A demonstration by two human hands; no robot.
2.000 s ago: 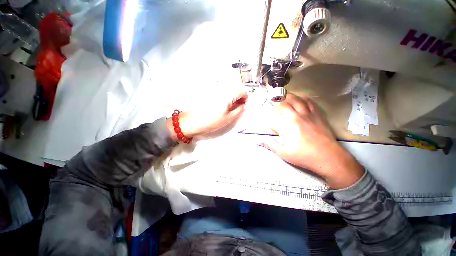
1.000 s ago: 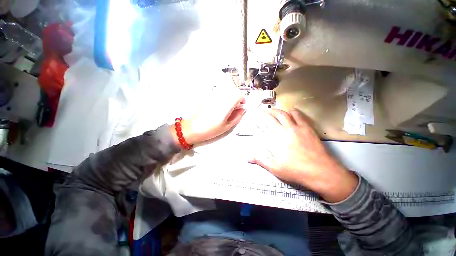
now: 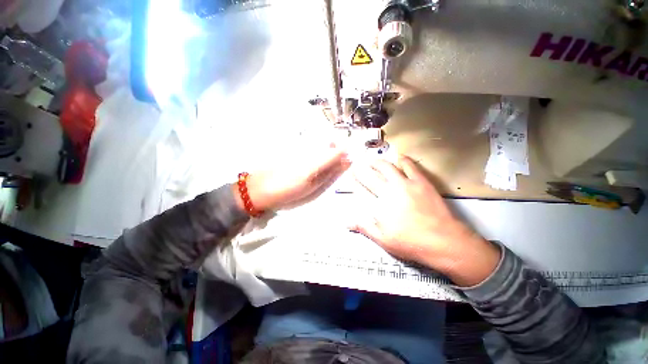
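White fabric [image 3: 249,249] lies under both hands, washed out by glare, and hangs over the table's front edge. My left hand [image 3: 295,186], with a red bead bracelet, lies flat on it left of the needle area, fingertips close to the presser foot [image 3: 349,130]. My right hand [image 3: 408,213] lies palm down on the fabric, right and in front of the foot, fingers spread. The cream sewing machine [image 3: 469,57] reads HIKARI. Glare hides the fabric's edges at the needle and whether the fingers pinch it.
A paper label [image 3: 507,146] is on the machine bed. Snips with a yellow-green handle [image 3: 595,198] lie at the right. A printed scale [image 3: 582,281] runs along the table front. A blue lamp [image 3: 140,50] and red plastic bag [image 3: 79,110] are at the left.
The view has shifted, so the machine sits further left in the picture. My right hand has moved a little towards the front relative to the foot since the first frame. Both hands stay on the fabric.
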